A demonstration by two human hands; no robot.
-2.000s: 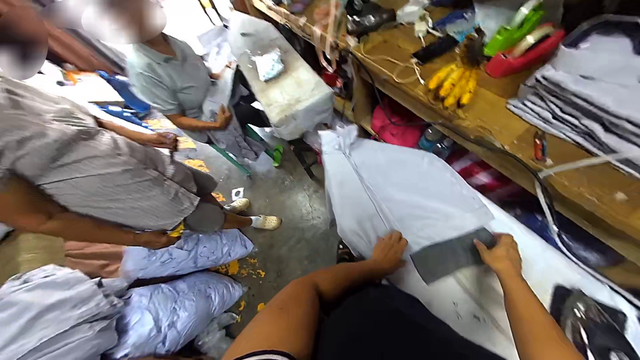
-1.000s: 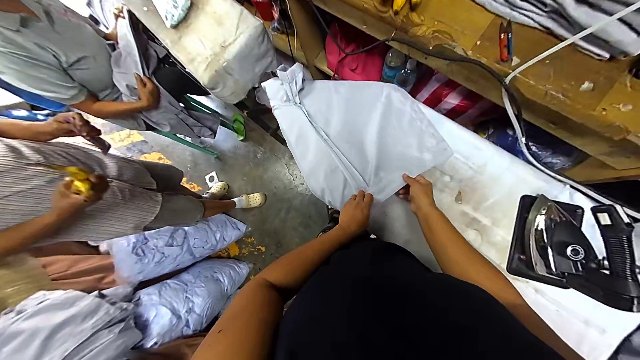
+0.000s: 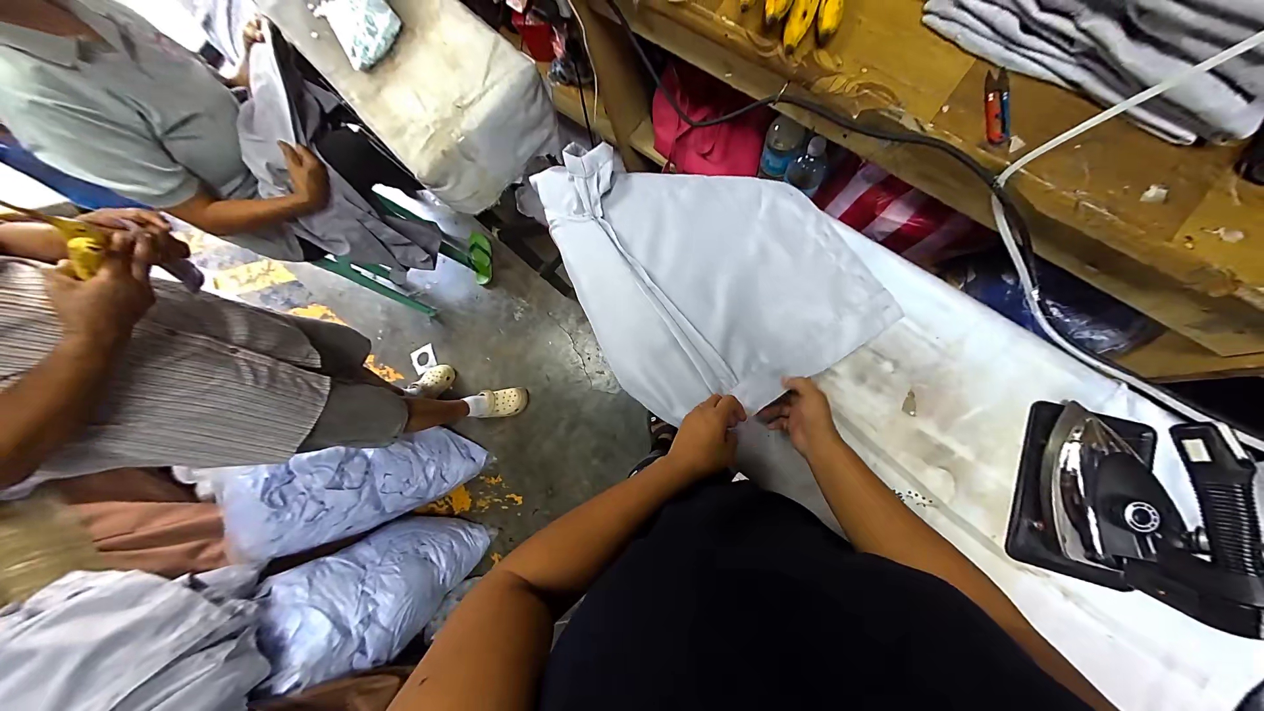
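Observation:
A light grey garment (image 3: 731, 262) with a gathered band at its far end lies on the white-covered ironing board (image 3: 948, 395). My left hand (image 3: 709, 434) pinches its near edge beside a long folded seam. Just to the right, my right hand (image 3: 802, 417) is at the same edge, its fingertips partly under the cloth. An electric iron (image 3: 1106, 494) rests on a black stand at the right end of the board.
A wooden shelf (image 3: 1086, 168) with a cutter, bananas and folded cloth runs along the right. Cables hang over its edge. Two people stand or sit at the left, near stuffed plastic bags (image 3: 346, 592) on the floor. A padded table (image 3: 434, 89) stands beyond.
Two seconds ago my right hand held a dark grey flat piece over the garment; it no longer shows. Both hands are now close together at the near edge. The view has shifted right.

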